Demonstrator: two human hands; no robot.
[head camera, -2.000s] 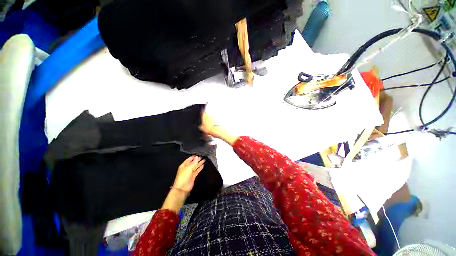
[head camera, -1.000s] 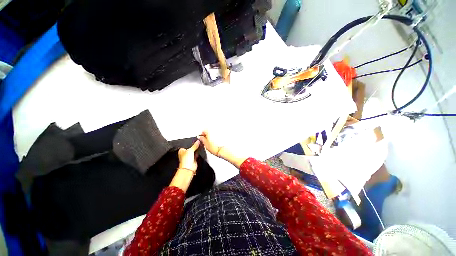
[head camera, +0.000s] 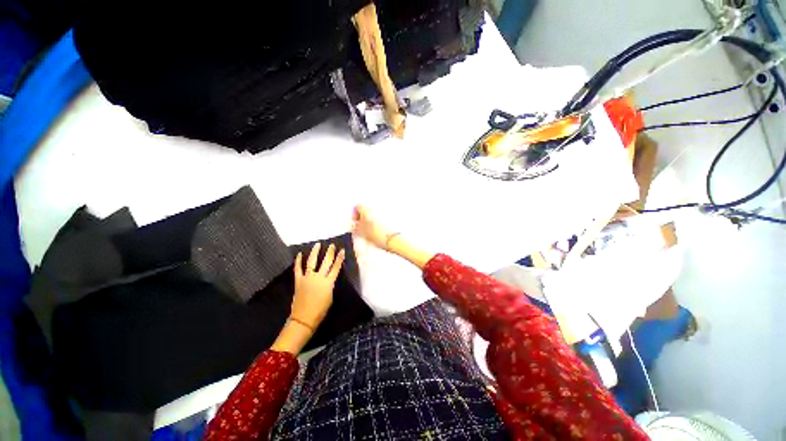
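A black garment panel (head camera: 164, 336) lies on the white table cover in front of me. A dark grey textured piece (head camera: 243, 245), part of or on the panel, lies folded over near its right part. My left hand (head camera: 314, 284) lies on the panel's right end with fingers spread, pressing it down. My right hand (head camera: 369, 227) is at the panel's right edge with its fingers closed; whether it pinches the cloth edge is hard to tell. The steam iron (head camera: 530, 146) rests on the cover to the right, untouched.
A large black stack of pieces (head camera: 233, 69) is at the far side, with a tan strip (head camera: 377, 69) against it and grey scraps (head camera: 369, 125) beside it. Dark hoses (head camera: 655, 41) hang at the right. A white fan guard (head camera: 702, 427) is at the bottom right.
The panel's right end is no longer pinched between both hands. My left hand has opened flat on the cloth. My right hand has moved slightly up. The grey piece folded over within the last two seconds.
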